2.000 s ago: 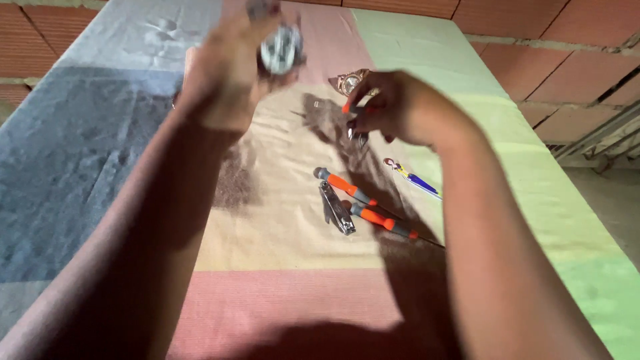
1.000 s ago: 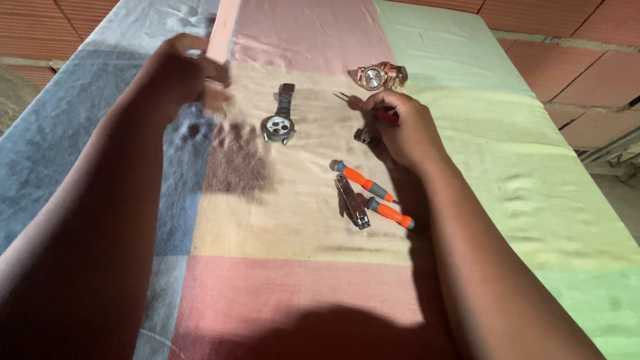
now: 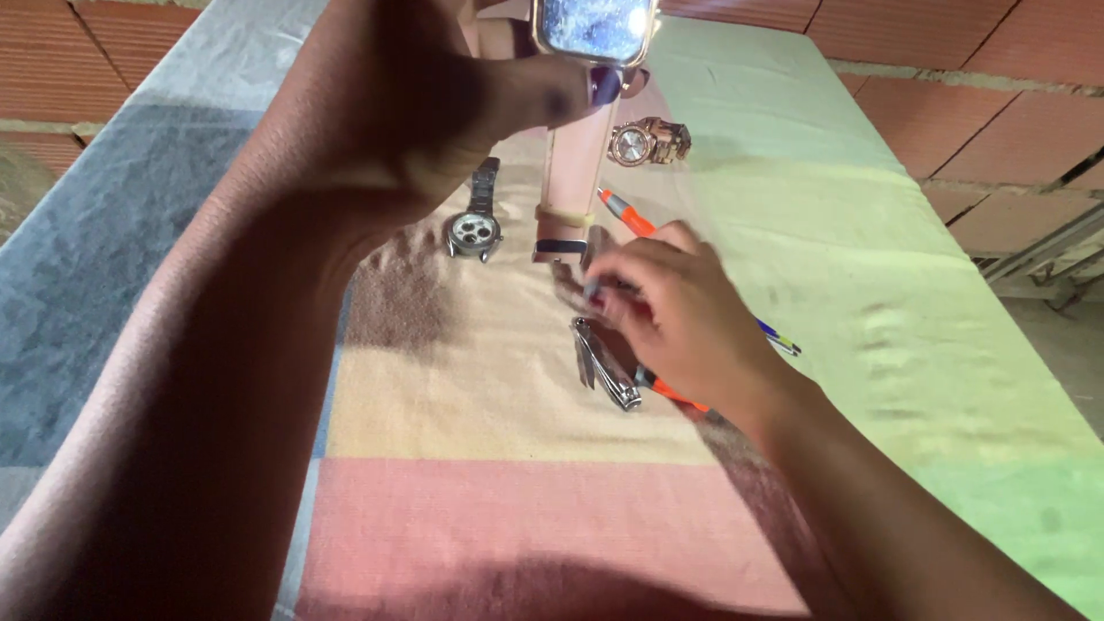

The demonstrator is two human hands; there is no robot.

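My left hand grips a square-faced watch at the top, its pale pink strap hanging down. Below the strap's end, my right hand is blurred, fingers bent, over the cloth; whether something is between its fingertips cannot be told. Just left of that hand lie metal nail clippers. An orange and grey screwdriver-like tool shows above the hand, and part of another orange tool below it. A steel watch lies left of the strap, a rose-gold watch to its right.
A checked, multicoloured tablecloth covers the table. A blue and white pen-like item lies partly hidden behind my right hand. A brick wall stands beyond the table's far and right edges.
My left hand has come from the left side to the top middle and now holds the pink-strapped watch. My right hand has moved down nearer the clippers. The steel watch, earlier in my left hand, lies on the cloth.
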